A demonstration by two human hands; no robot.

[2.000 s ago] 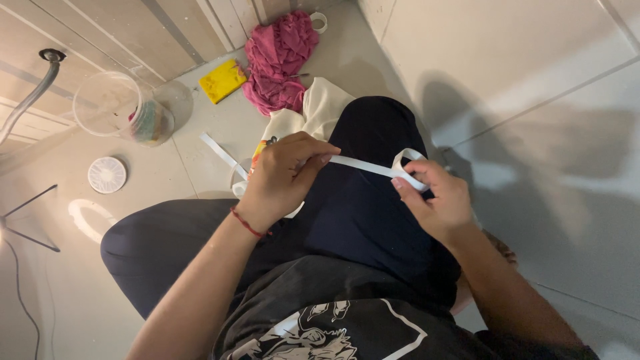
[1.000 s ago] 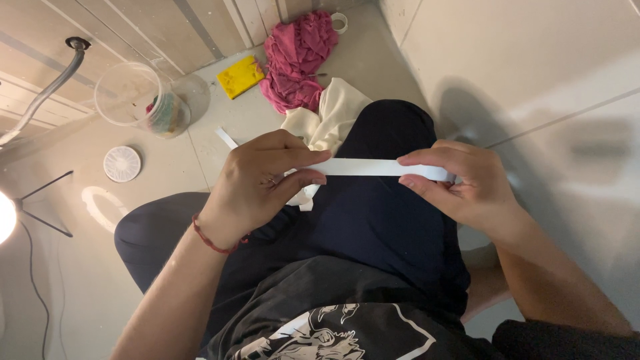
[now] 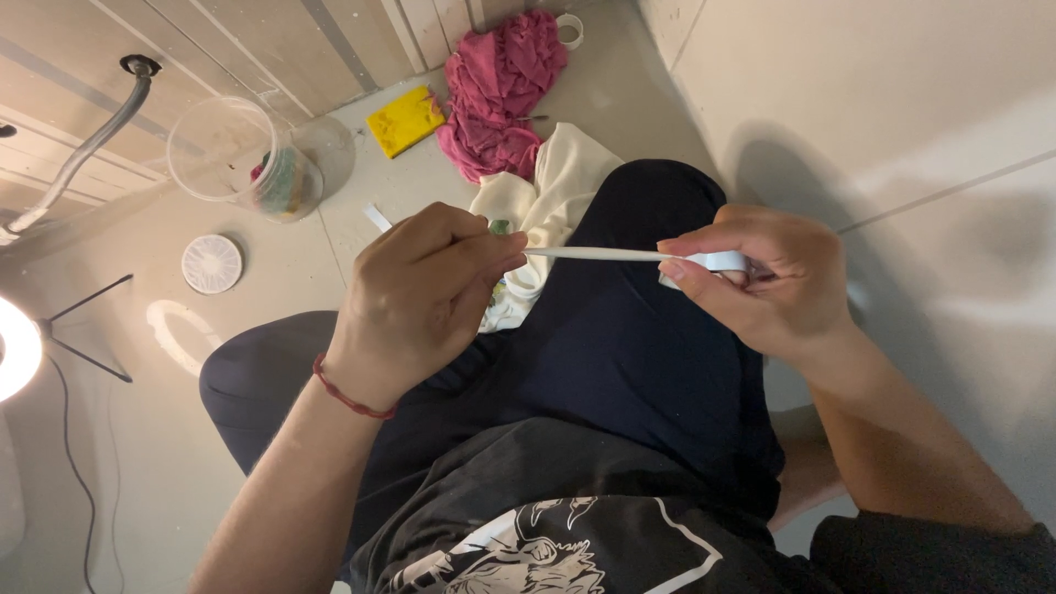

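Note:
A narrow white strip, like tape or elastic band, is stretched between my two hands above the dark trousers. My left hand, with a red cord bracelet at the wrist, pinches one end between thumb and fingers. My right hand pinches the other end, and a loop of the strip curls around inside its fingers. Seen almost edge-on, the stretched part looks thin. Cream cloth with a printed patch lies beyond and partly behind my left hand. Another short white strip end shows beside that hand.
On the floor lie a pink cloth, a yellow sponge, a white ring and a round white lid. A clear plastic tub stands by the wall, near a hose. A lit ring lamp is at left.
The strip showed its flat face a second ago and is now turned nearly edge-on. Both hands still hold it; they were closer to the strip's coiled loop two seconds ago.

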